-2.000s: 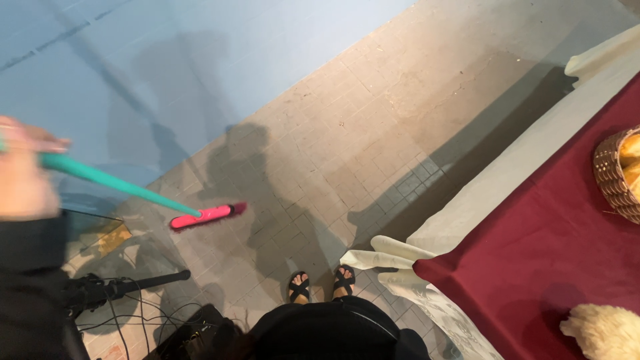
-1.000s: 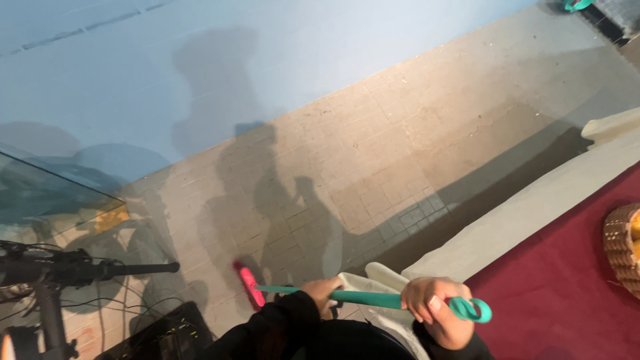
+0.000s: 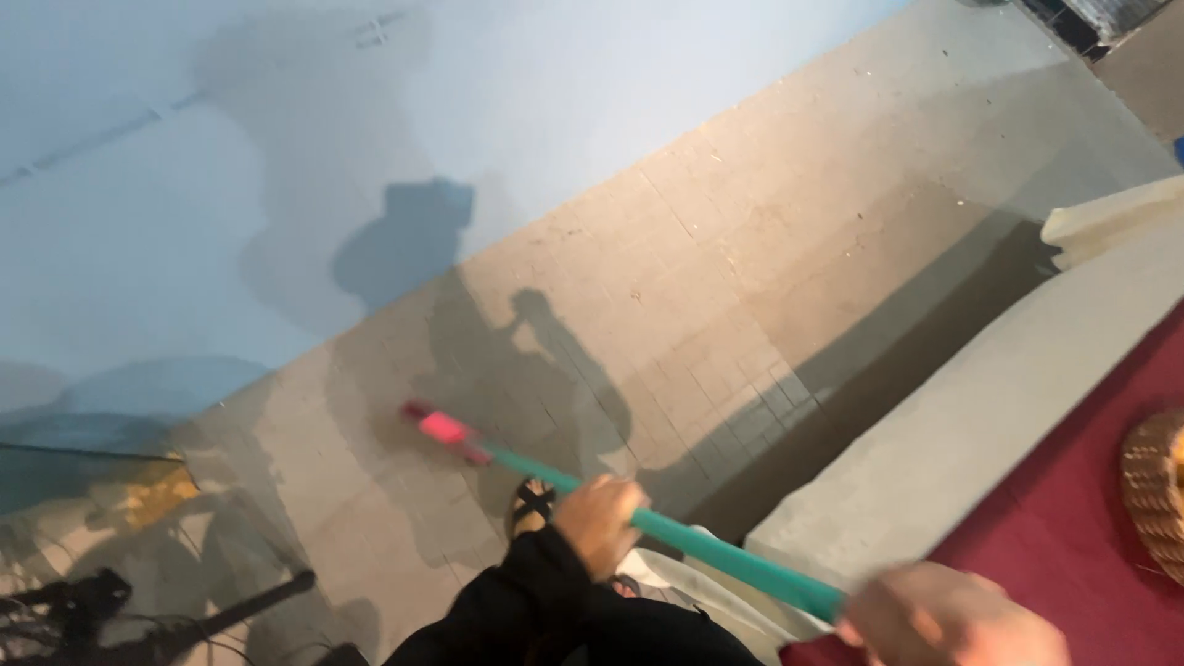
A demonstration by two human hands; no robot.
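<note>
A broom with a green handle (image 3: 731,558) and a pink head (image 3: 444,428) runs across the lower part of the view. Around the lower part of the handle my left hand (image 3: 601,523) is closed, just above my sandaled foot. My right hand (image 3: 953,615), blurred, grips the upper end near the table's corner. The broom head is over the tiled floor (image 3: 684,277), left of my feet; blur hides whether its bristles touch. Small bits of debris lie scattered on the floor farther off.
On the right stands a table with a dark red cloth (image 3: 1036,499) and a pale skirt, bearing a wicker basket (image 3: 1152,490). A light blue wall (image 3: 573,83) borders the floor. At lower left are a black stand (image 3: 231,615) and cables.
Two seconds ago the broom head lay farther out to the left with the handle reaching left. One second ago both hands held the handle low; now the head is farther from my body.
</note>
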